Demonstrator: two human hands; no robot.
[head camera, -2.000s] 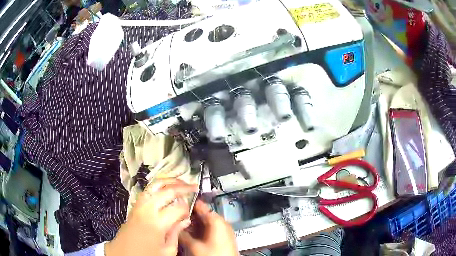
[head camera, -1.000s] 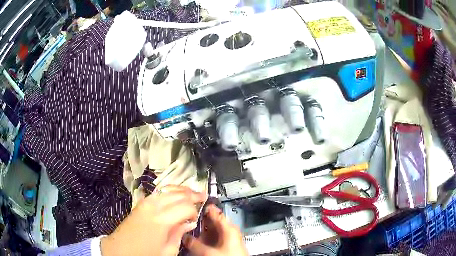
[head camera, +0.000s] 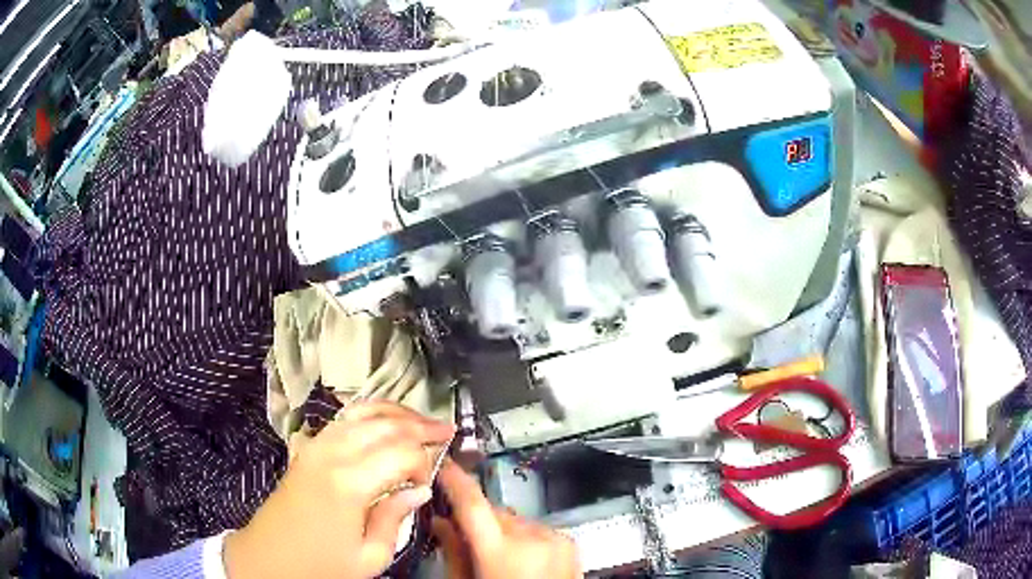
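Note:
The white overlock machine (head camera: 566, 147) fills the middle. Cream cloth (head camera: 368, 360) lies gathered left of its needle area (head camera: 436, 317). My left hand (head camera: 340, 486) has its fingers pinched on the seam edge (head camera: 441, 458), just below the dark presser area. My right hand (head camera: 498, 537) is close beside it, low in the picture, with its fingertips at the same edge. The fingers hide most of that edge, and the lower part of the right hand is cut off. A big heap of pinstriped fabric (head camera: 192, 260) lies left of the machine.
Red-handled scissors (head camera: 787, 452) lie right of the needle area, below a yellow-handled tool (head camera: 781, 371). A phone (head camera: 922, 362) lies on cream cloth at the right. A blue crate (head camera: 951, 503) is at lower right. A white lamp-like part (head camera: 246, 100) hangs over the heap.
Both hands stay at the seam edge by the needle area. The fingers of my right hand have shifted and look more extended. The whole view has shifted slightly.

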